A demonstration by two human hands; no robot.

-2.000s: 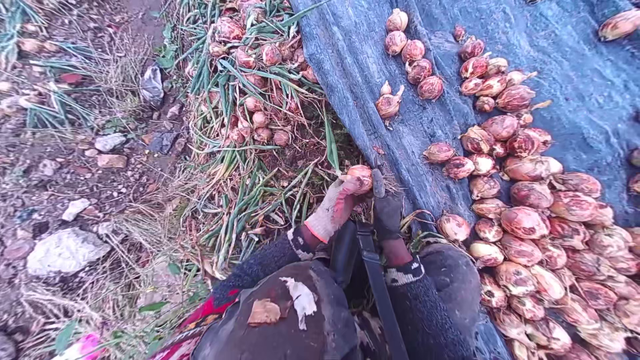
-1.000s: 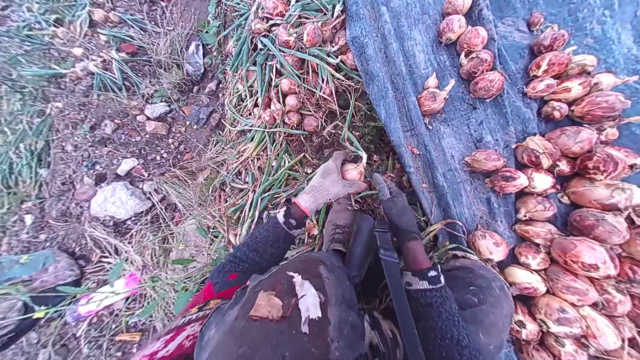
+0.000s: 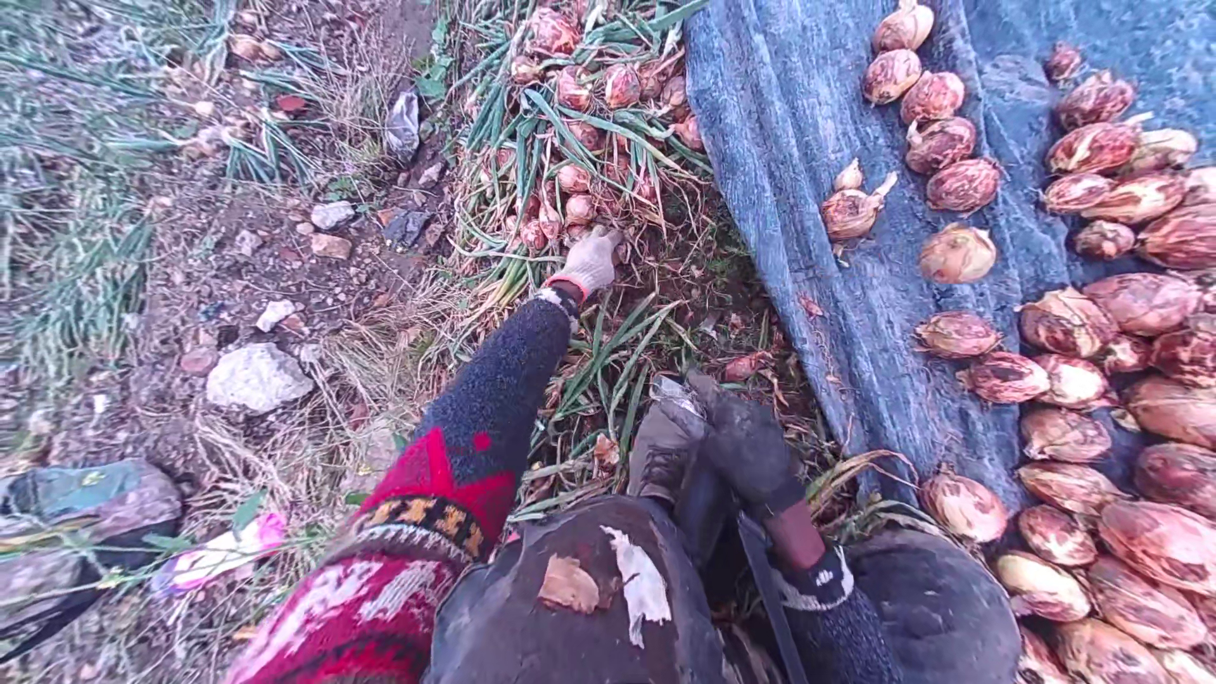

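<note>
My left hand (image 3: pixel 591 258), in a pale knitted glove, reaches to the lower edge of a heap of onions with long green leaves (image 3: pixel 579 180). Its fingertips are partly hidden among roots and bulbs, so a hold cannot be told. Low in the middle, my right hand (image 3: pixel 755 451) wears a dark glove and is curled beside a shoe (image 3: pixel 660 442); a small greyish, shiny piece (image 3: pixel 676 394) shows by its fingertips, too unclear to name. Trimmed onions (image 3: pixel 1154 541) lie massed on a blue sheet (image 3: pixel 798 237) at the right, with a single paler onion (image 3: pixel 958 254) near a short row.
Pale stones (image 3: pixel 258 378) and dry grass lie on the soil at left. A pink and white object (image 3: pixel 228 551) and a cloth-like bundle (image 3: pixel 95 503) are at lower left. My dark-covered knee (image 3: pixel 570 589) fills the lower middle. More green leaves spread at far left.
My left hand, which held an onion near my right hand one second ago, has moved up to the leafy heap. A pale onion now lies on the sheet where none lay before.
</note>
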